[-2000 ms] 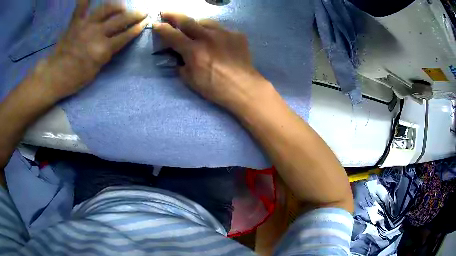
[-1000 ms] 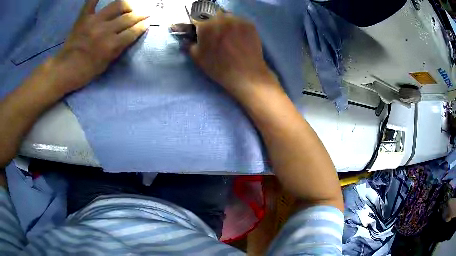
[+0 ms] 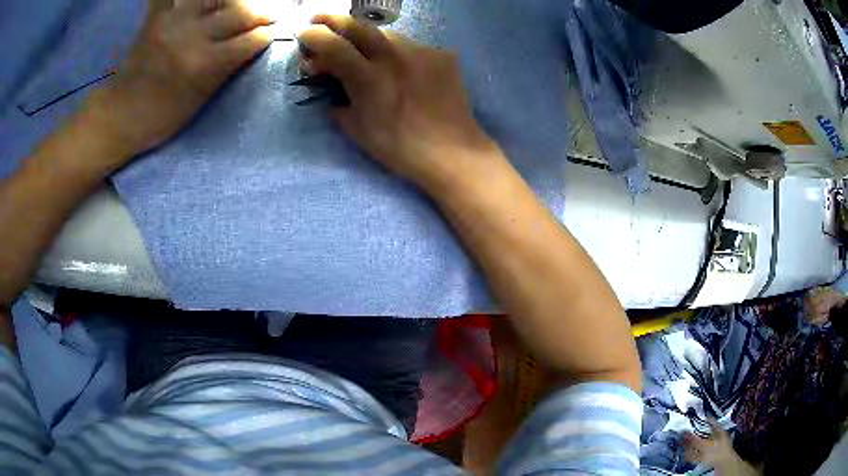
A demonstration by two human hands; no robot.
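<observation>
The light blue garment panel (image 3: 316,223) lies over the machine bed and hangs to the table's front edge. My left hand (image 3: 191,65) rests flat on it at upper left, fingertips by the bright light. My right hand (image 3: 395,98) is right of the light, fingers bent down onto the cloth. The thread snips (image 3: 316,91) stick out of my right palm with dark blades pointing left. A short dark line shows in the cloth between my fingertips. A longer slit line (image 3: 67,94) is at far left. The needle area is washed out by glare.
The knurled knob (image 3: 377,11) is above my right hand. Narrow blue strips (image 3: 609,88) hang right of the panel. The white machine head (image 3: 716,84) fills the upper right. A red-rimmed mesh basket (image 3: 456,381) is below the table. Another person's hand (image 3: 716,453) touches the crumpled bundle (image 3: 683,372).
My right hand, lifted and blurred a second ago, is down on the cloth with its fingers near the light. The snips' blades show more openly. Another person's hand has appeared at lower right.
</observation>
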